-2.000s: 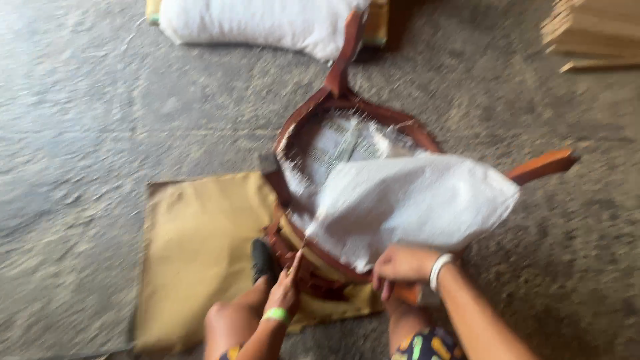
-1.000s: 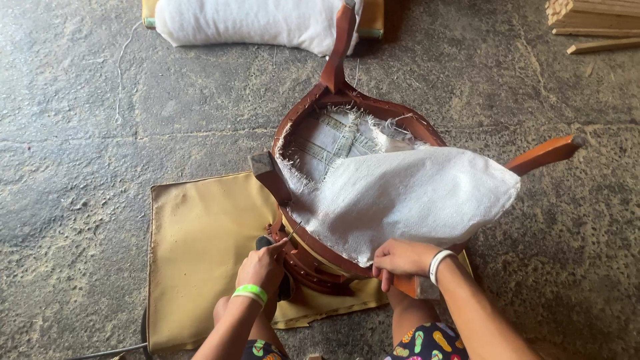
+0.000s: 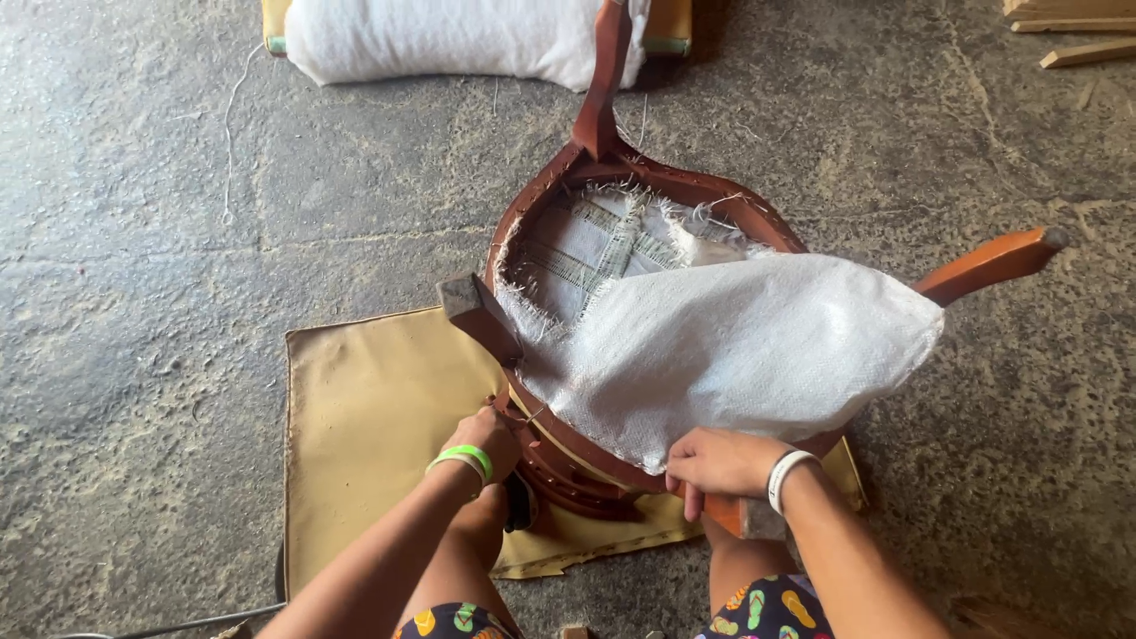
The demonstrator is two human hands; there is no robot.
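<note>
An upturned wooden chair frame (image 3: 741, 200) with a round seat ring lies on the floor, its legs pointing outward. White woven fabric (image 3: 754, 342), partly loose from the ring, is folded over the seat's underside, and frayed webbing (image 3: 612, 253) shows in the opening. My right hand (image 3: 723, 461) pinches the fabric's edge at the near rim, beside a chair leg (image 3: 741, 516). My left hand (image 3: 488, 439) is closed at the carved wood below the ring's left side; a thin tip sticks out by its fingers, but what it holds is unclear. Tan upholstery material (image 3: 382, 399) lies beneath the chair.
A white padded roll (image 3: 444, 40) rests on a tan piece at the top. Wooden strips (image 3: 1087, 53) lie at the top right. A loose thread (image 3: 231, 133) is on the concrete floor. A dark cable or rod (image 3: 204, 619) lies at the lower left.
Both hands remain at nearly the same places on the chair. The white fabric stays folded over the seat opening.
</note>
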